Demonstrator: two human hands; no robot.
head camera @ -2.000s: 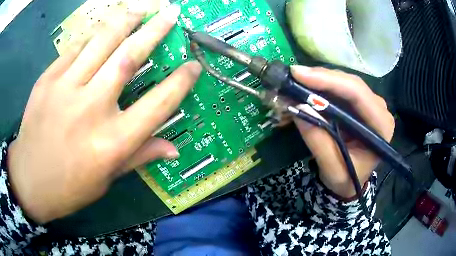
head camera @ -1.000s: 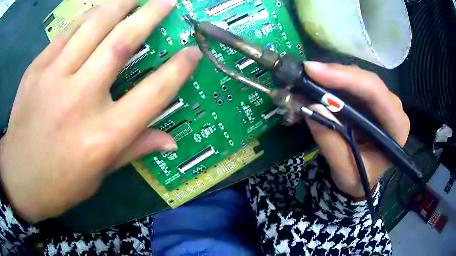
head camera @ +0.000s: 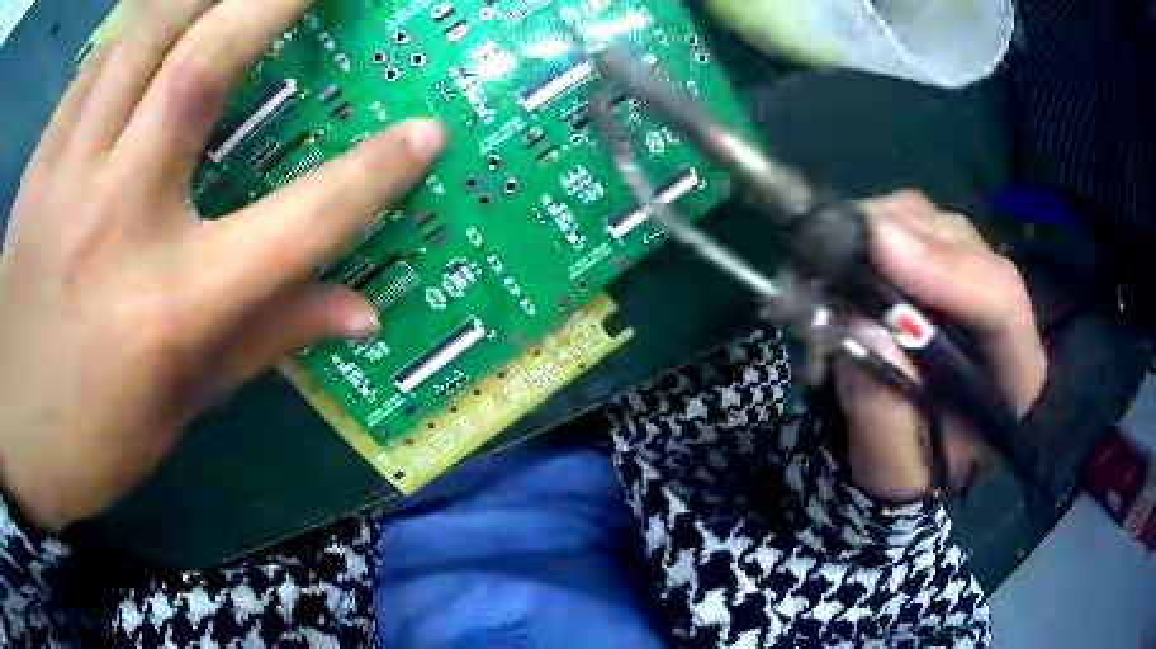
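The green circuit board (head camera: 520, 241) lies over a yellow board (head camera: 494, 403) whose edge shows at the front. My left hand (head camera: 165, 254) lies spread over the board's left part, fingertips cut off at the top. My right hand (head camera: 963, 304) is closed around the black soldering iron (head camera: 837, 241), which is motion-blurred. Its tip is over the board's upper right part; I cannot tell if it touches. The thin bent solder feed tube (head camera: 710, 251) runs beside the barrel.
A pale yellow-white tub (head camera: 875, 38) is cut off at the top right. A dark ribbed object (head camera: 1090, 140) stands right of it. The dark mat (head camera: 685, 336) has a curved front edge. A red item (head camera: 1118, 479) is at the lower right.
My right hand and the iron have moved right, and the tip has left the spot near my left fingertips. The board and my left hand have shifted left in view; the tub sits higher.
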